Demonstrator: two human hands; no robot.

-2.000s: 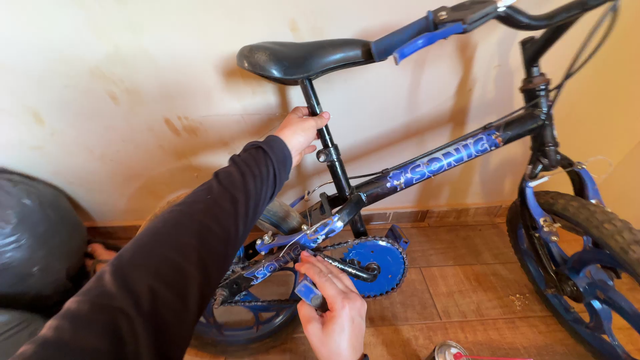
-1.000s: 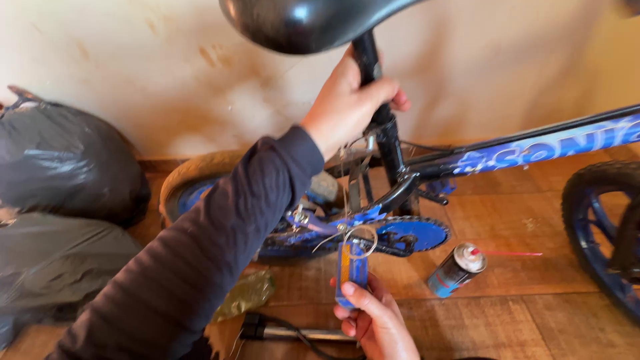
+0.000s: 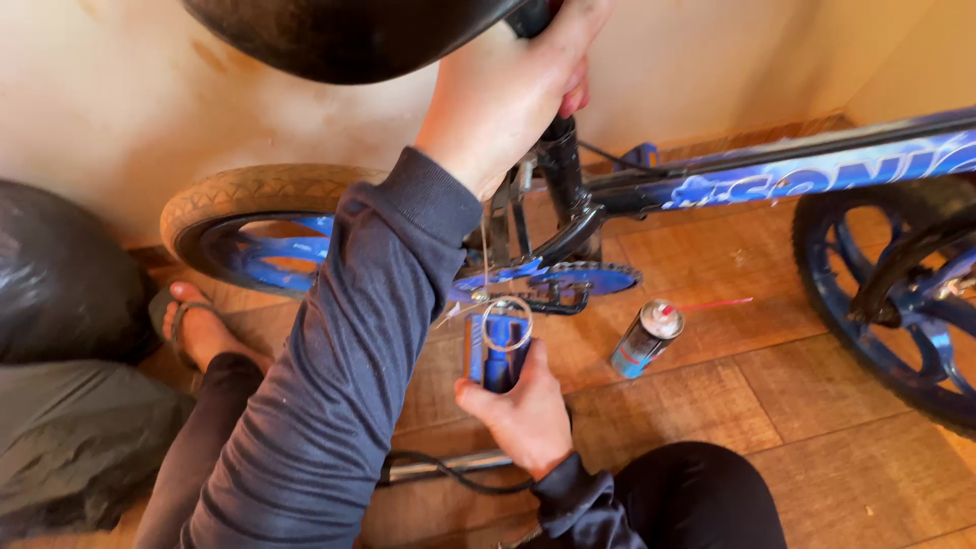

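Note:
A small bicycle with a black and blue frame (image 3: 823,175) stands by the wall. My left hand (image 3: 518,88) is closed around its black seat post (image 3: 559,164), just below the black saddle (image 3: 358,34); some fingers are hidden behind the post. Low at the near side, my right hand (image 3: 526,412) holds a blue plastic pedal (image 3: 496,354) between thumb and fingers. A looped thin cable (image 3: 528,324) hangs in front of the pedal. Beyond it are the blue chainring (image 3: 614,278) and the chain.
An aerosol can (image 3: 648,339) with a red straw stands on the tiled floor right of the pedal. Under my right forearm lies a metal tube with a black hose (image 3: 450,463). Black plastic bags (image 3: 61,274) and my sandaled foot (image 3: 197,324) are at left; the front wheel (image 3: 907,305) is at right.
My right hand, with its fingers extended beside the pedal two seconds ago, is now closed on it. My left hand remains on the seat post. The view has moved closer.

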